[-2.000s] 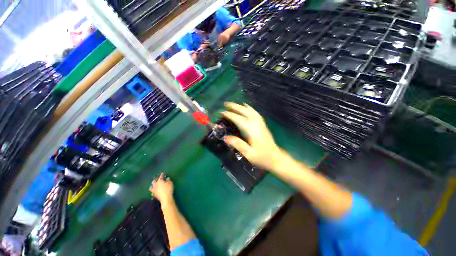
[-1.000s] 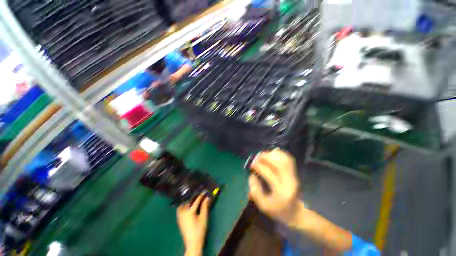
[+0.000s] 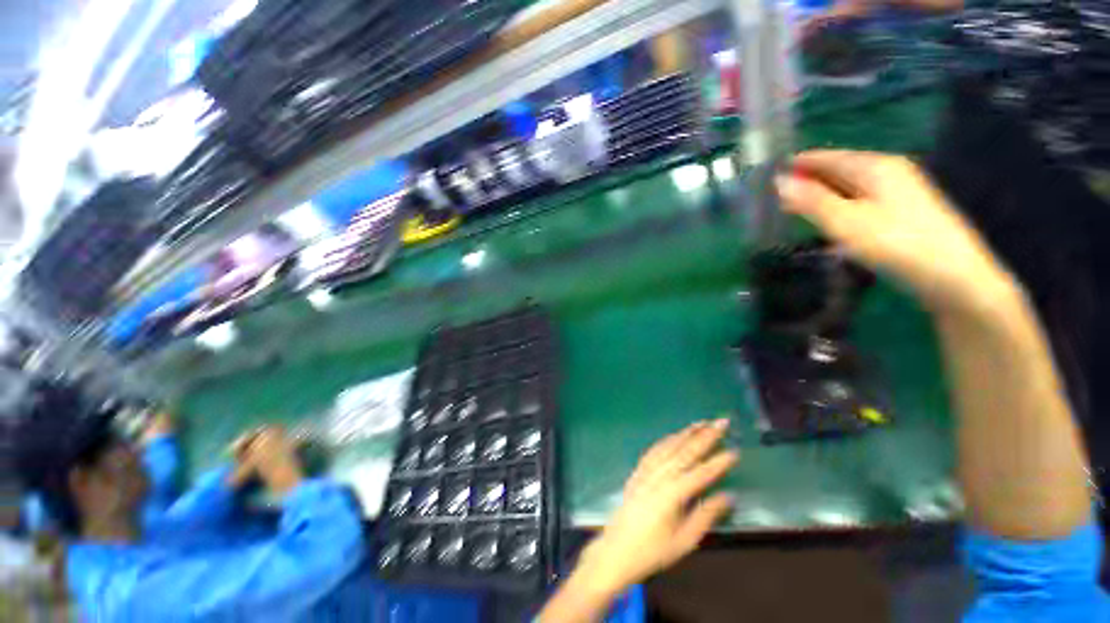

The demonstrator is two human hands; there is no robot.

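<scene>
The black press fixture point(image 3: 809, 329) stands on the green mat right of centre, with a small yellow spot at its base corner. My right hand point(image 3: 883, 219) is above it, with thumb and forefinger closed around the red grip of the clamp handle point(image 3: 797, 179); most of the grip is hidden by the fingers. My left hand point(image 3: 663, 499) is left of the fixture near the bench's front edge, fingers spread, with nothing seen in it. The view is blurred, and I cannot tell what lies in the fixture.
A black pocketed tray point(image 3: 475, 450) with shiny parts in its lower rows lies left of my left hand. A person in a blue smock point(image 3: 231, 548) works at the far left. A metal post point(image 3: 763, 97) rises behind the fixture. Dark stacked trays point(image 3: 1022, 183) are at the right.
The view has swung left, bringing the pocketed tray and the neighbouring person in. My right hand has moved from beside the fixture to the red grip. My left hand has left the fixture's base.
</scene>
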